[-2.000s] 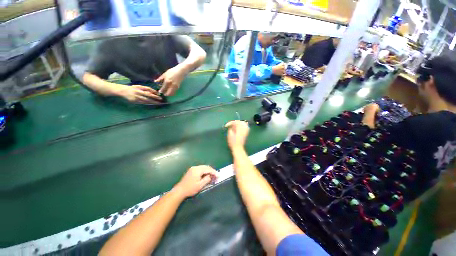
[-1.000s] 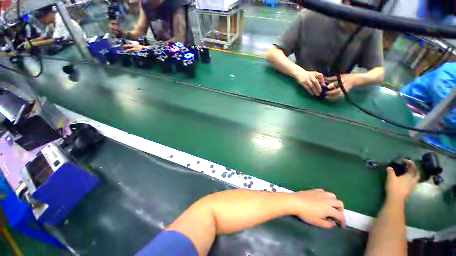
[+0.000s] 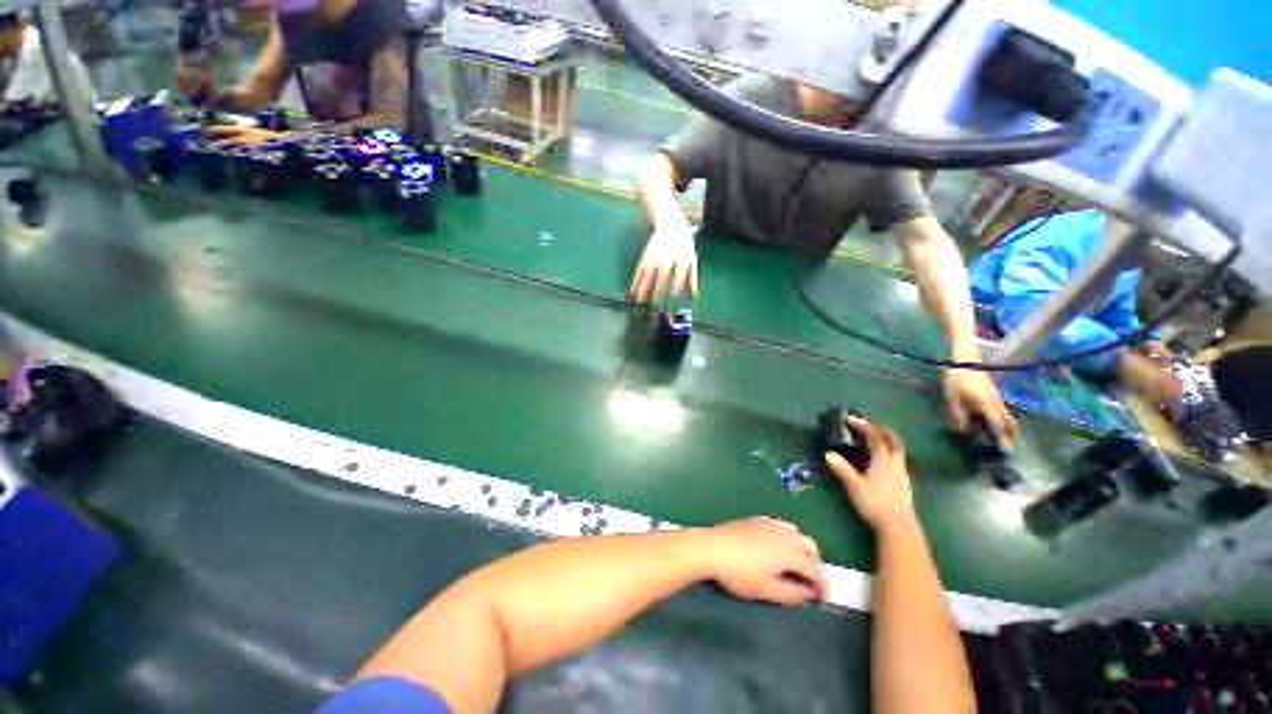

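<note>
My right hand (image 3: pixel 876 472) is on the green conveyor belt (image 3: pixel 558 405), its fingers around a black cylindrical housing (image 3: pixel 841 433). A small bluish-silver inner module (image 3: pixel 799 476) with thin pale wires lies just left of it; whether it is joined to the housing is unclear. My left hand (image 3: pixel 770 561) rests on the spotted white rail (image 3: pixel 474 491), fingers curled down; its fingertips are hidden, so I cannot tell if it holds anything.
A standing unit (image 3: pixel 675 332) is under the opposite worker's hand (image 3: pixel 667 265); their other hand touches a dark unit. More black housings (image 3: pixel 1071 502) lie at right. Lit units (image 3: pixel 416 173) stand far left. Trayed housings (image 3: pixel 1144 670) are lower right. A thick cable (image 3: pixel 837 141) hangs overhead.
The view has shifted. My right hand stays at the black housing it reached a second ago. The opposite worker's hands have parted, and a unit now stands on the belt below one.
</note>
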